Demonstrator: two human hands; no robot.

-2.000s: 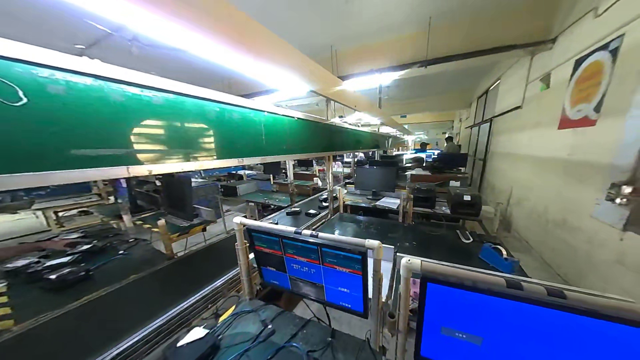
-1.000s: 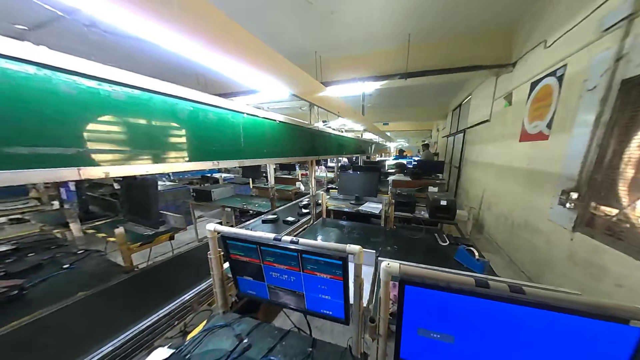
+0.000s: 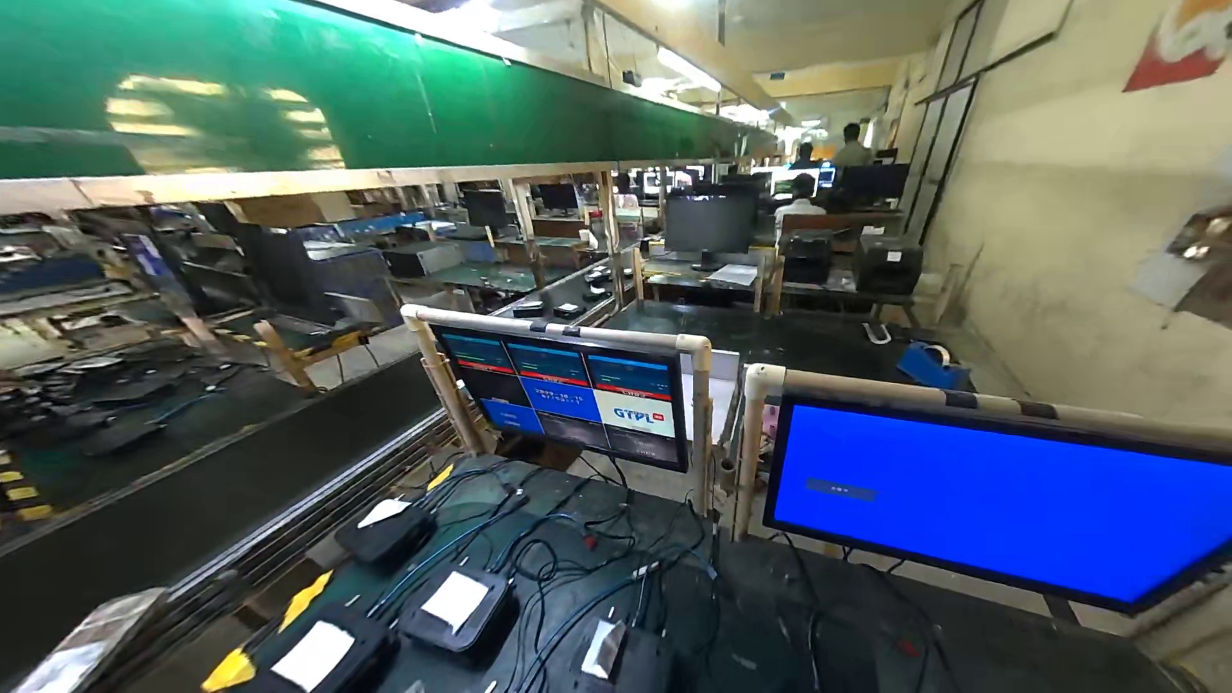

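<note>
Neither of my hands shows in the head view. On the dark workbench lie several black set-top-box-like devices with white paper pieces on top, among them a middle one [image 3: 456, 603], one further back [image 3: 387, 531] and one at the lower left [image 3: 322, 654]. Tangled black cables [image 3: 549, 568] run between them. Behind them a monitor [image 3: 563, 395] with a grid of pictures hangs in a pipe frame. To its right stands a larger monitor [image 3: 991, 500] with a blue screen.
A dark conveyor belt [image 3: 221, 462] runs along the left. Above it hangs a long green panel [image 3: 462, 106]. A blue tape dispenser [image 3: 932, 366] sits on the bench beyond the monitors. People [image 3: 801, 197] are far off near the back, and a wall [image 3: 1078, 212] bounds the right.
The view has tilted down, showing more of the bench with its devices and cables. One tile of the grid monitor now shows a white logo picture.
</note>
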